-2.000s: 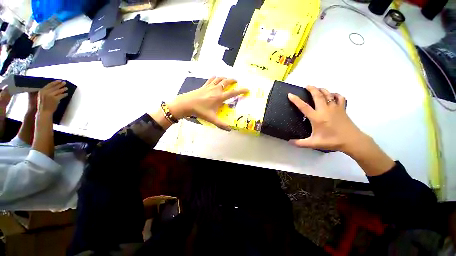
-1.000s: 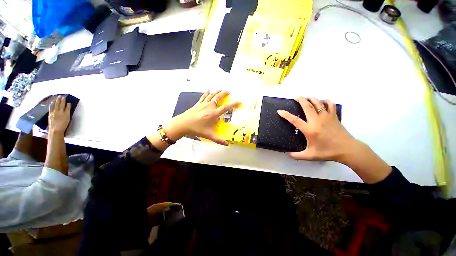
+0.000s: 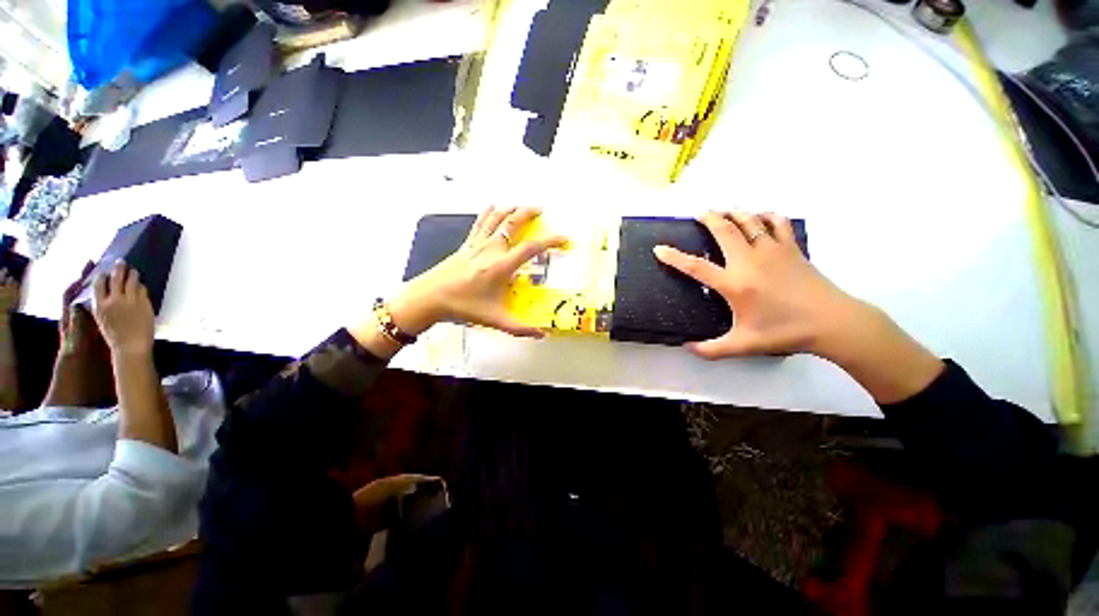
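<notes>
A yellow printed sleeve (image 3: 576, 283) lies flat near the table's front edge. A black flap (image 3: 436, 244) shows at its left end. A thick black box (image 3: 666, 283) with small white lettering lies at its right end, touching or partly inside it; which one I cannot tell. My left hand (image 3: 488, 274) lies spread over the left part of the sleeve, fingers apart. My right hand (image 3: 771, 289) is spread over the black box, thumb on its top face and fingers at its far edge. The undersides of both hands are hidden.
A stack of yellow sleeves (image 3: 651, 84) with black flaps lies at the back. Flat black card blanks (image 3: 289, 114) lie back left. At far left a neighbouring worker's hands hold a black box (image 3: 147, 255). A yellow strip (image 3: 1048, 265) and a cable run along the right.
The black box and sleeve look slightly more level and shifted left in view, partly from camera movement. My hands keep the same grip. The neighbouring worker's black box has turned.
</notes>
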